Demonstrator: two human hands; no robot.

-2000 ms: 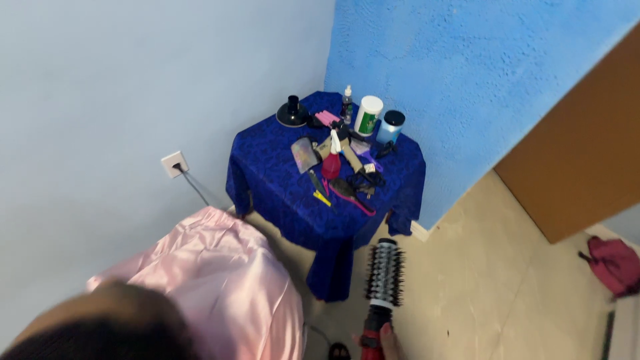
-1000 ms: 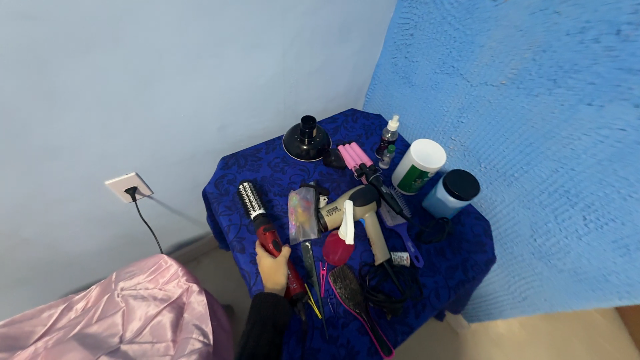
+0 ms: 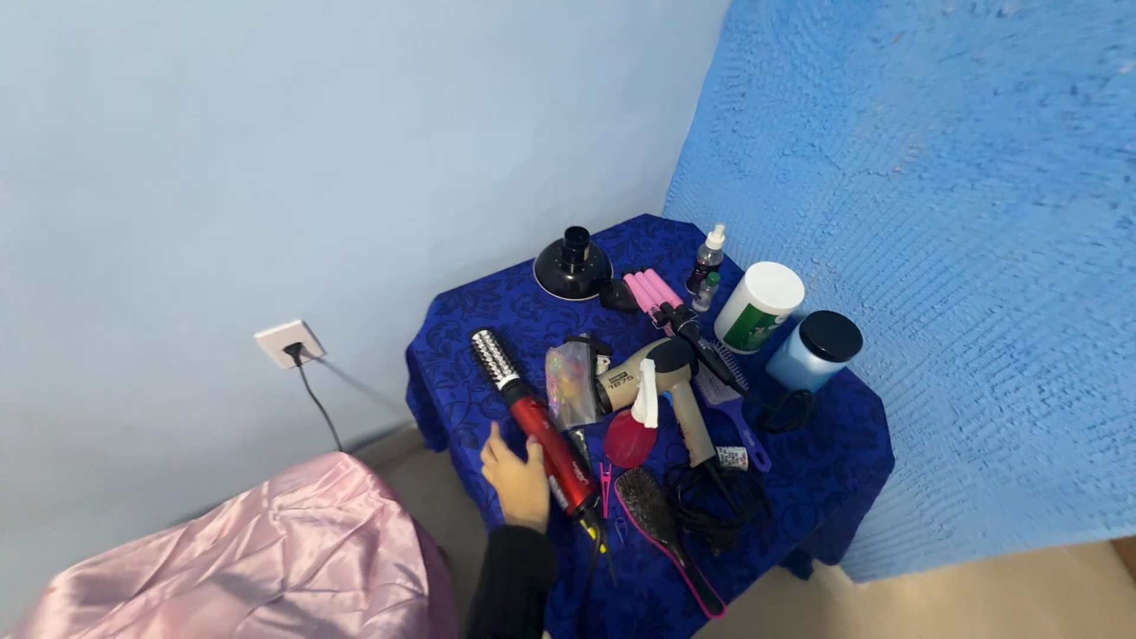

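My left hand [image 3: 517, 479], in a dark sleeve, is over the table's left part with fingers apart, holding nothing. Its thumb is right beside the red handle of a hot-air brush [image 3: 550, 444], which lies on the blue patterned tablecloth [image 3: 497, 311]; whether they touch, I cannot tell. Right of the brush are a clear bag of small colored items [image 3: 571, 386], a beige hair dryer [image 3: 683, 399], a dark red spray bottle [image 3: 632, 435], a pink clip [image 3: 605, 488] and a pink-edged paddle brush [image 3: 652, 515]. My right hand is out of view.
Toward the back are a black diffuser [image 3: 574, 266], a pink-barreled hair waver [image 3: 657, 293], a small spray bottle [image 3: 707, 257], a white tub [image 3: 759, 306] and a blue jar [image 3: 812, 355]. Pink satin cloth [image 3: 302, 550] is lower left, near a wall socket [image 3: 291, 344] with a plug.
The hot-air brush, held off the table two seconds ago and gripped over it one second ago, now lies on the cloth, let go by my left hand. The view has moved closer to the table.
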